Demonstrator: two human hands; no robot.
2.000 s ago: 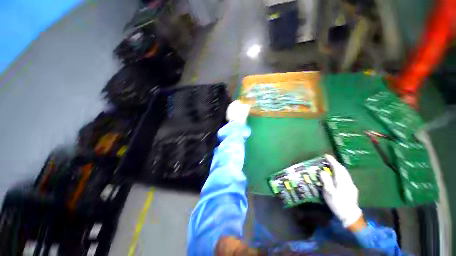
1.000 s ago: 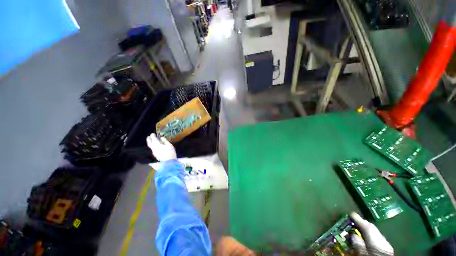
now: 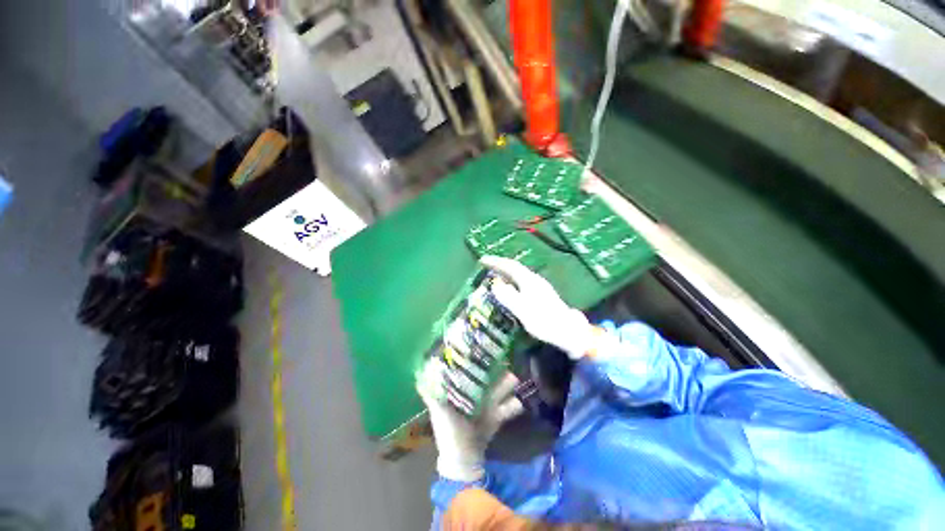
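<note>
A green circuit board panel (image 3: 471, 342) with its part-covered face showing is held above the near edge of the green table. My left hand (image 3: 461, 420), in a white glove, grips its lower end. My right hand (image 3: 541, 308), also gloved, grips its upper end. Three more panels lie on the table: one at the back (image 3: 544, 180), one at the right (image 3: 606, 241) and one (image 3: 500, 241) partly hidden behind my right hand. Cutters (image 3: 534, 222) with red and dark handles lie among them, partly covered.
The green table (image 3: 383, 290) fills the middle. A cardboard tray (image 3: 259, 158) sits in a black bin (image 3: 295, 156) behind a white AGV sign (image 3: 304, 226). Stacked black bins (image 3: 155, 363) stand left. A red post (image 3: 535, 73), white cable (image 3: 604, 93) and conveyor belt (image 3: 746, 207) are beyond.
My left hand has let go of the cardboard tray, which is now in the black bin, and has come back to grip the panel with my right hand. The view has turned right.
</note>
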